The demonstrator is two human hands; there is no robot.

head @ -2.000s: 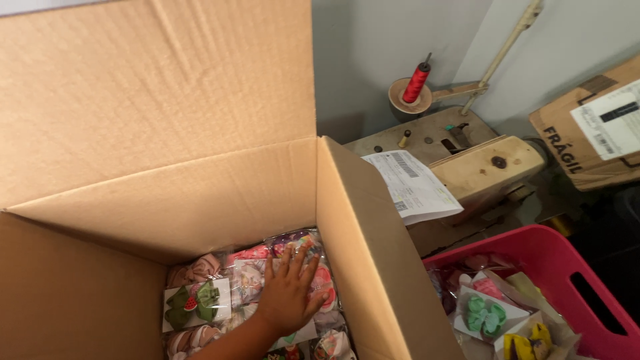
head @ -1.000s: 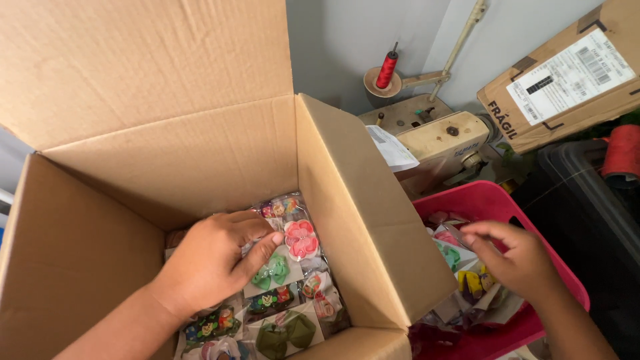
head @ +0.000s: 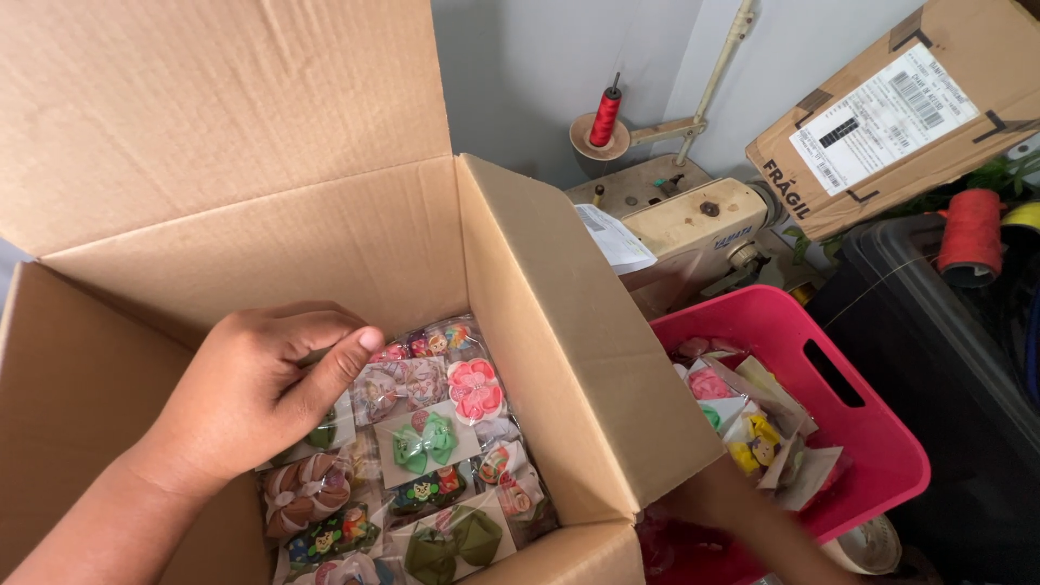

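Observation:
My left hand (head: 268,390) hangs over the open cardboard box (head: 552,325), its thumb and fingers curled together; no object shows in it. Below it, packaged hair bows in clear plastic lie packed inside: a mint green bow (head: 425,443), a pink bow (head: 476,390), an olive green bow (head: 453,544) and a brown striped bow (head: 307,492). To the right of the box, my right forearm, blurred, reaches into the pink plastic basket (head: 877,439). My right hand (head: 691,496) is mostly hidden behind the box flap. More packaged bows, one yellow (head: 754,443), lie in the basket.
Behind the basket stands a sewing machine (head: 691,219) with a paper sheet (head: 615,238) on it and a red thread spool (head: 605,118) on a stand. A taped cardboard carton (head: 894,114) is at upper right. A dark plastic bin (head: 910,325) and a red thread cone (head: 971,236) are at right.
My left hand has lifted off the bows and moved left. My right hand, out of view two seconds ago and above the basket one second ago, has moved down behind the box flap.

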